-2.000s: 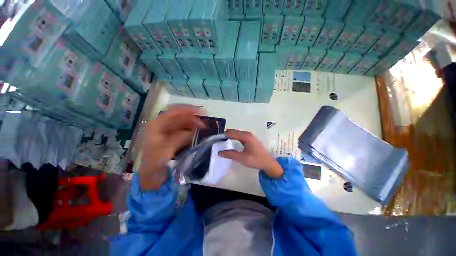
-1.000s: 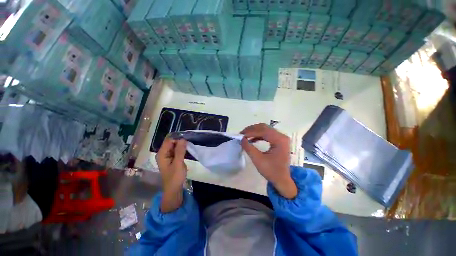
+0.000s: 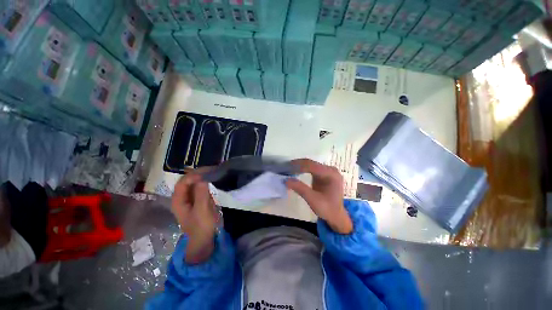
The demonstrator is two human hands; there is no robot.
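A white poly mailer (image 3: 260,186) with a dark grey inside and mouth hangs between my hands above the table's front edge. Its mouth gapes open. My left hand (image 3: 197,209) pinches the left end of the mouth. My right hand (image 3: 322,191) pinches the right end between thumb and fingers. No box shows in the bag; its lower part is blurred. A fanned stack of flat empty poly mailers (image 3: 423,172) lies on the table to the right of my right hand.
Teal product boxes (image 3: 296,57) are stacked along the back, with more (image 3: 78,72) at the left. The cream printed board (image 3: 290,124) covers the table. Brown wrapped material (image 3: 502,194) lines its right edge. A red stool (image 3: 75,227) and dark-clothed person's part show at left.
My left hand has moved from over the bag to its left end. Both hands now hold the mouth spread; since one second ago the bag's dark inside shows more. The view has shifted slightly.
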